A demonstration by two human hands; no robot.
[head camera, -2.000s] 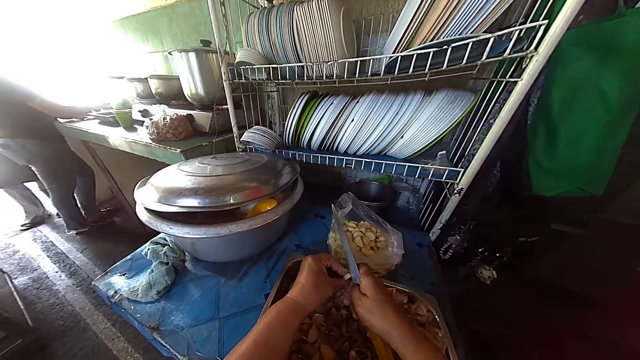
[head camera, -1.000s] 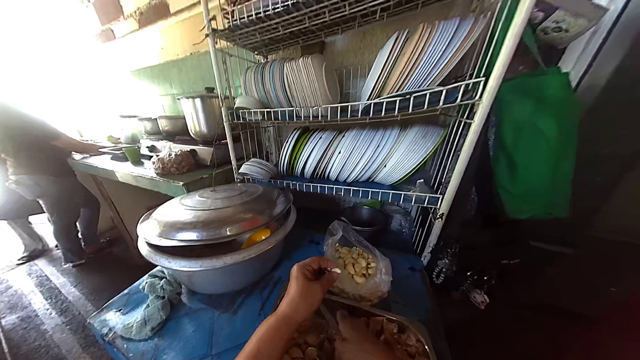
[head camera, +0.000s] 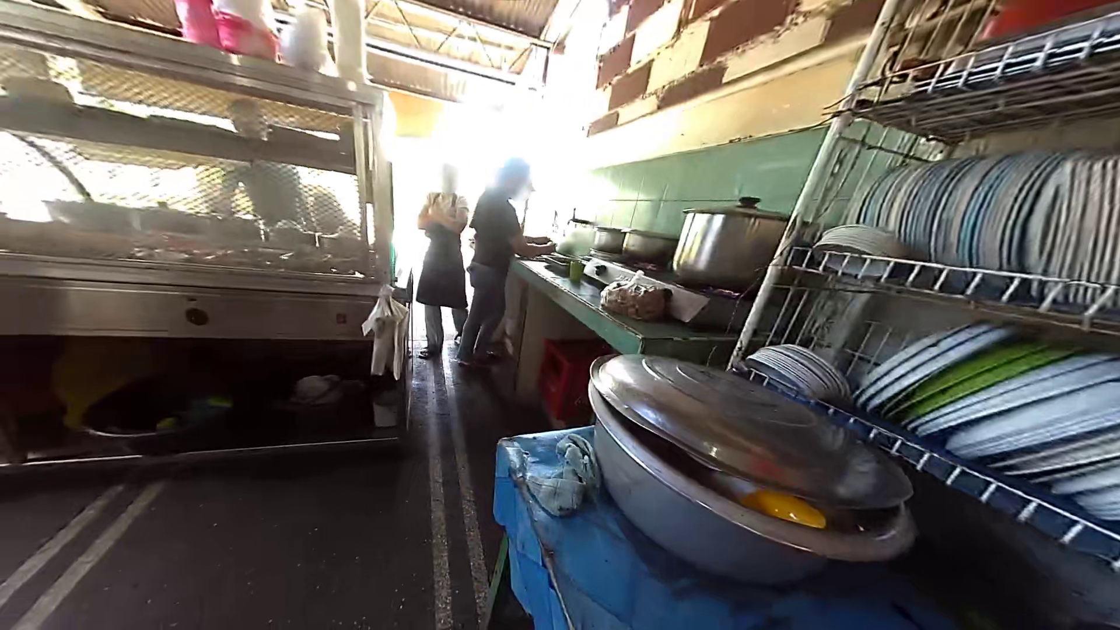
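Neither of my hands shows in the head view now, so what they hold is hidden. A large metal basin [head camera: 691, 525] stands on a table with a blue cover [head camera: 604, 577]. Its domed metal lid [head camera: 752, 420] lies tilted over the top, and a yellow object [head camera: 785, 507] shows in the gap at the rim. A crumpled pale cloth [head camera: 564, 477] lies on the blue cover, left of the basin.
A wire dish rack [head camera: 962, 284] full of plates [head camera: 989, 210] rises at the right. A green counter [head camera: 604, 319] bears a big pot [head camera: 728, 245] and a plastic bag [head camera: 634, 297]. Two people [head camera: 494, 254] stand beyond. A mesh-fronted metal cabinet [head camera: 175, 302] is at left.
The view has swung far to the left. My hands, the bag of pale pieces and the tray have left the view; the mesh-fronted cabinet and a second person now show.
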